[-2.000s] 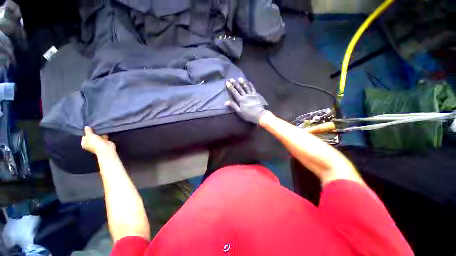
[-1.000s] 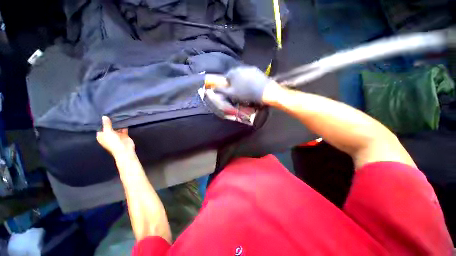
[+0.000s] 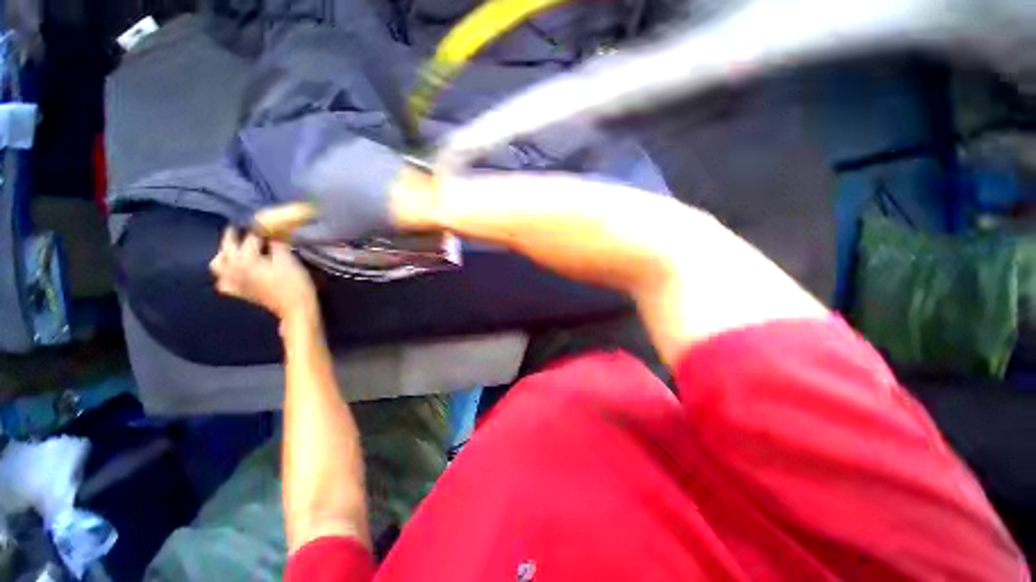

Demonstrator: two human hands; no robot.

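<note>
The dark grey-navy jacket (image 3: 284, 97) lies over the black padded form (image 3: 182, 284), with folds heaped behind. My right hand (image 3: 347, 188), in a grey glove, is closed on the wooden handle of the steam iron (image 3: 386, 259). The iron is on the front part of the cloth near the form's middle-left; its sole is hidden. My bare left hand (image 3: 259, 271) is at the cloth's front edge, close to the handle's tip, with fingers pinched on the jacket edge.
The yellow hose (image 3: 489, 36) and blurred whitish steam hose (image 3: 682, 68) pass above my right arm. A grey board (image 3: 420, 373) shows under the form. A green bundle (image 3: 937, 290) lies at the right. Clothes and pale bags (image 3: 51, 483) are at the lower left.
My right hand took hold of the iron, then moved it left along the form towards my left hand. The hoses swung left with it. My left hand stays at the cloth's front edge.
</note>
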